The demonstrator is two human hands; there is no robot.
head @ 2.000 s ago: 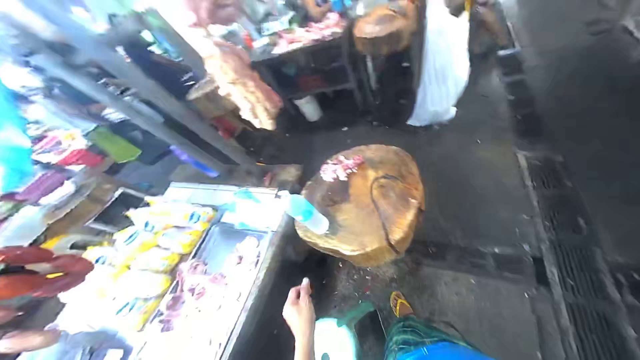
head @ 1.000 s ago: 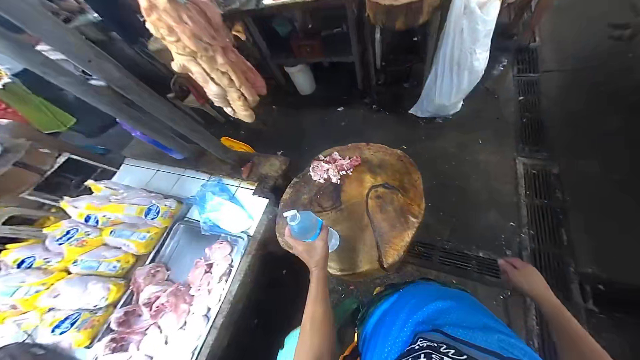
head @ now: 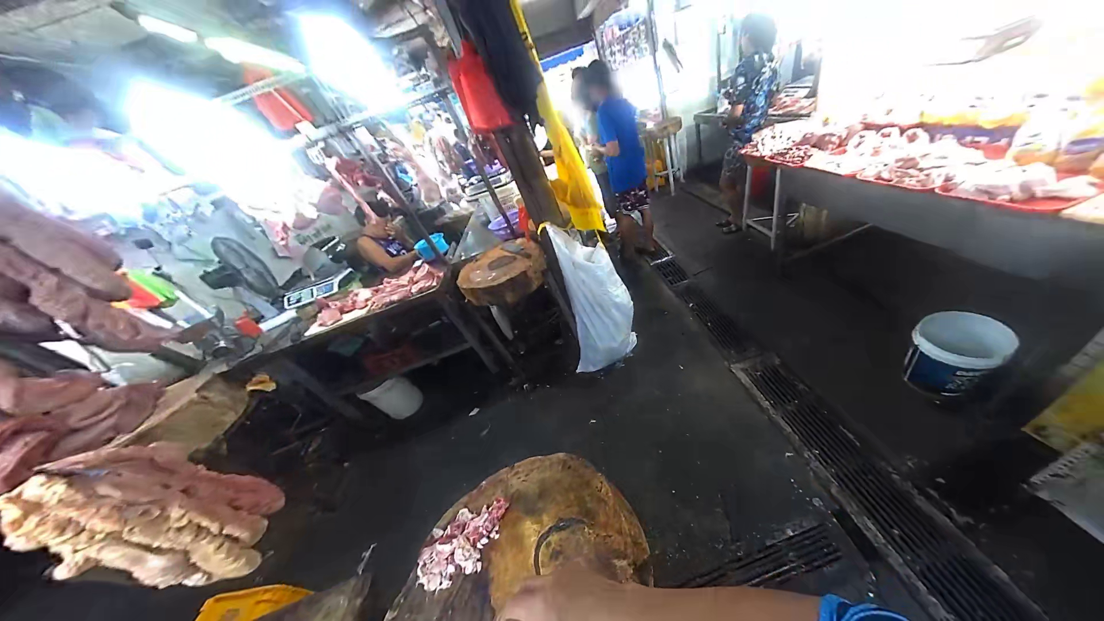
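A round wooden chopping block (head: 595,509) stands at the bottom centre, with a curved dark crack in its top. Chopped pieces of raw meat (head: 461,545) lie in a small heap on its left part. My right forearm enters from the lower right, a blue sleeve (head: 862,609) at its edge, and my blurred right hand (head: 548,597) is over the near part of the block. The bottom of the picture cuts off its fingers, so whether it holds anything is hidden. My left hand is out of view.
Hanging meat (head: 147,509) is at the left. A white plastic bag (head: 595,302) hangs on a post beyond the block. Floor grates (head: 828,448) and a bucket (head: 962,349) are at the right. Several people are around stalls farther back, one in a blue shirt (head: 619,138).
The view has tilted up strongly. My right hand, out to the right a second ago, is now over the block. My left hand and the light-blue bottle it held have left the view.
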